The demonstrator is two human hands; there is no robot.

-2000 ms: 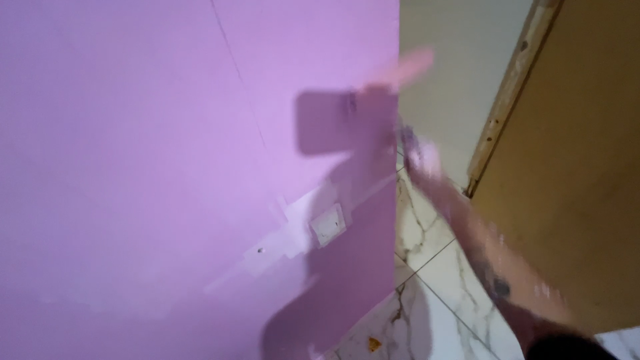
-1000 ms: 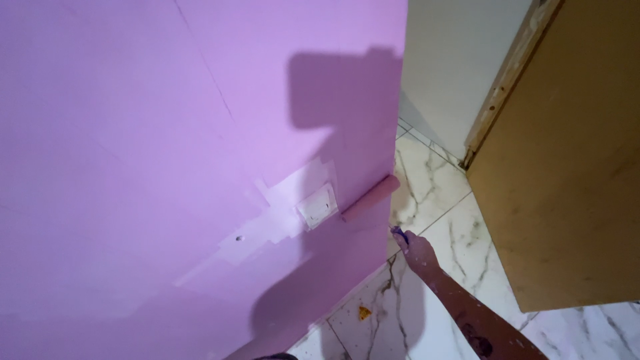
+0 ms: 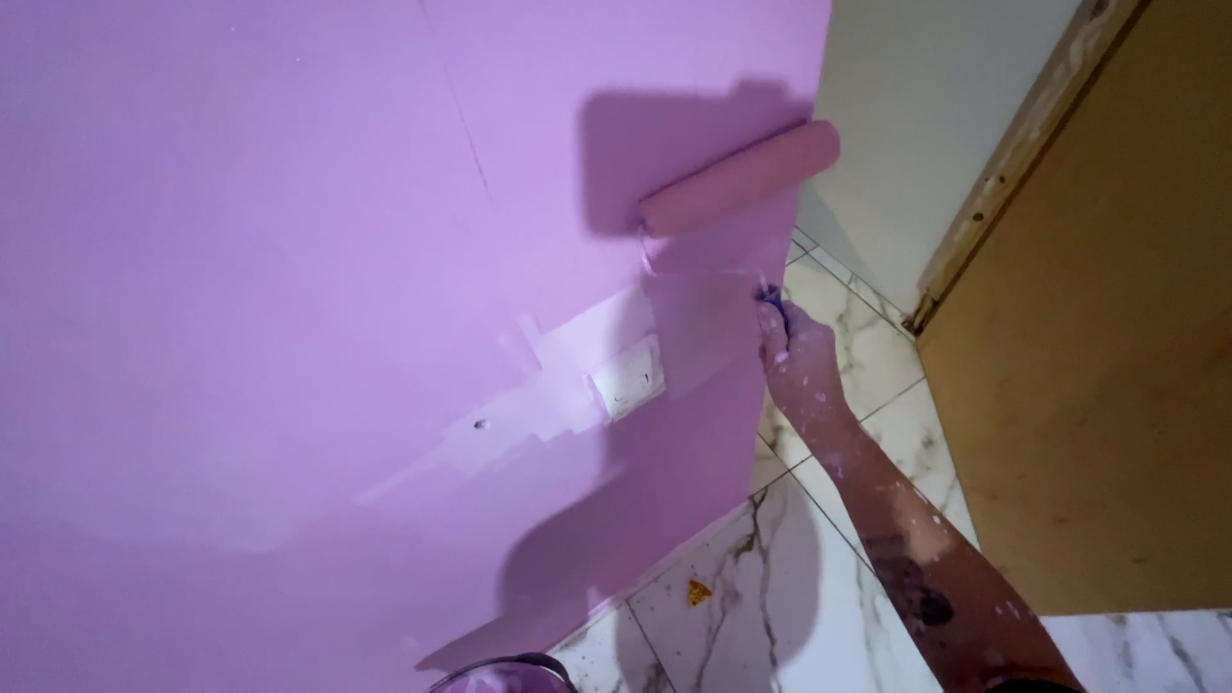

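Observation:
My right hand (image 3: 799, 361), spotted with paint, grips the blue handle of a paint roller (image 3: 741, 178). The roller's pink sleeve lies slantwise at the right edge of the purple wall (image 3: 241, 241), above and left of the hand. Below the sleeve, the wall has a lighter patch (image 3: 520, 414) around a white electrical cover plate (image 3: 630, 377). A small dark hole shows in that patch, left of the plate. My left hand is out of view.
A bucket rim (image 3: 510, 664) shows at the bottom edge. Marble-look floor tiles (image 3: 731, 635) carry a small yellow-brown scrap (image 3: 698, 592). A brown wooden door (image 3: 1088, 385) stands at right, beside a pale wall (image 3: 924, 125).
Since one second ago, the roller and my right hand have moved up along the wall's right edge. The sleeve was beside the cover plate then and is above it now.

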